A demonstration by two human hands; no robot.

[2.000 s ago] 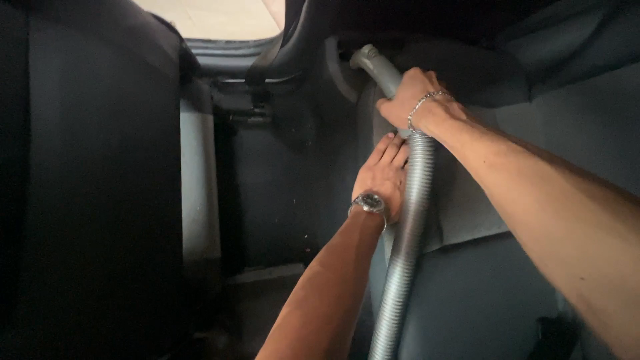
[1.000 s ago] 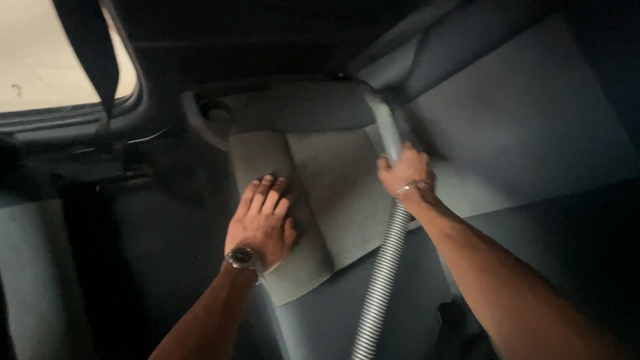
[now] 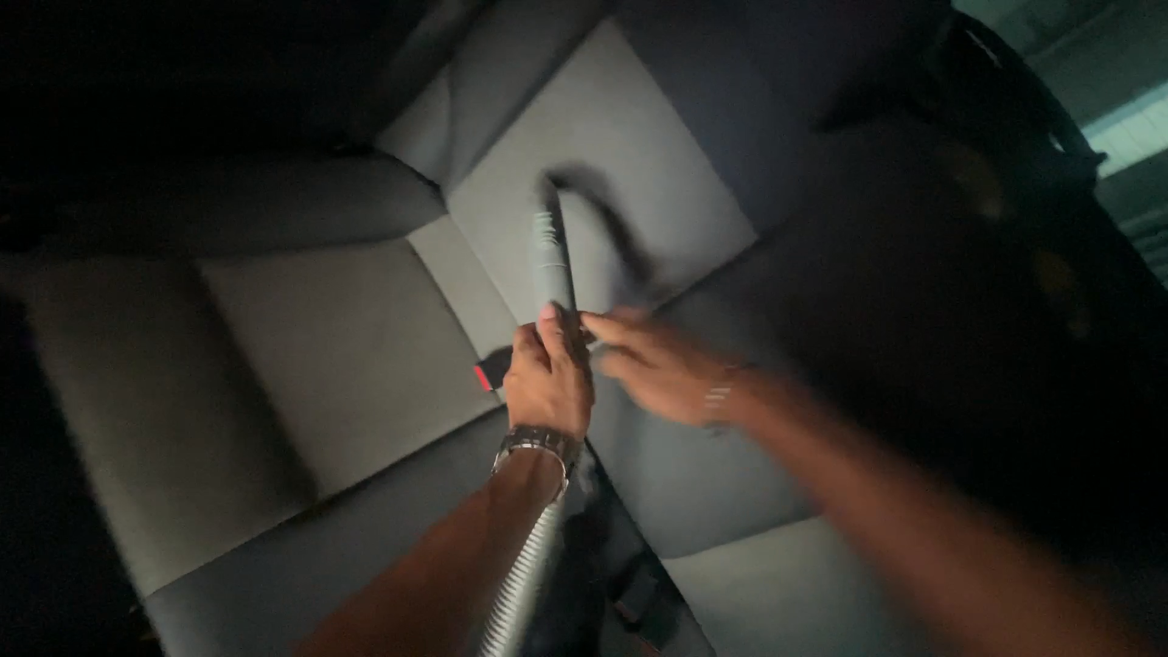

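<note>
My left hand (image 3: 550,379), with a metal watch at its wrist, is wrapped around the grey tube of a vacuum hose wand (image 3: 552,265). The wand points up the view over the light grey panel of a car seat (image 3: 639,155), and its shadow falls beside it. Below the wrist, the ribbed vacuum hose (image 3: 520,584) runs down to the bottom edge. My right hand (image 3: 652,360), blurred and wearing a bracelet, is just right of the wand with its fingers extended. Whether its fingertips touch the wand is not clear.
A seat belt buckle (image 3: 488,372) with a red button stands at the seam left of my left hand. Another dark buckle (image 3: 639,607) lies low between the cushions. The grey seat cushion (image 3: 338,365) spreads to the left, and a bright opening (image 3: 1136,137) shows at the upper right.
My left hand has moved from the seat cushion onto the wand. My right hand has let go of the hose and wand grip. The view has swung right along the seat.
</note>
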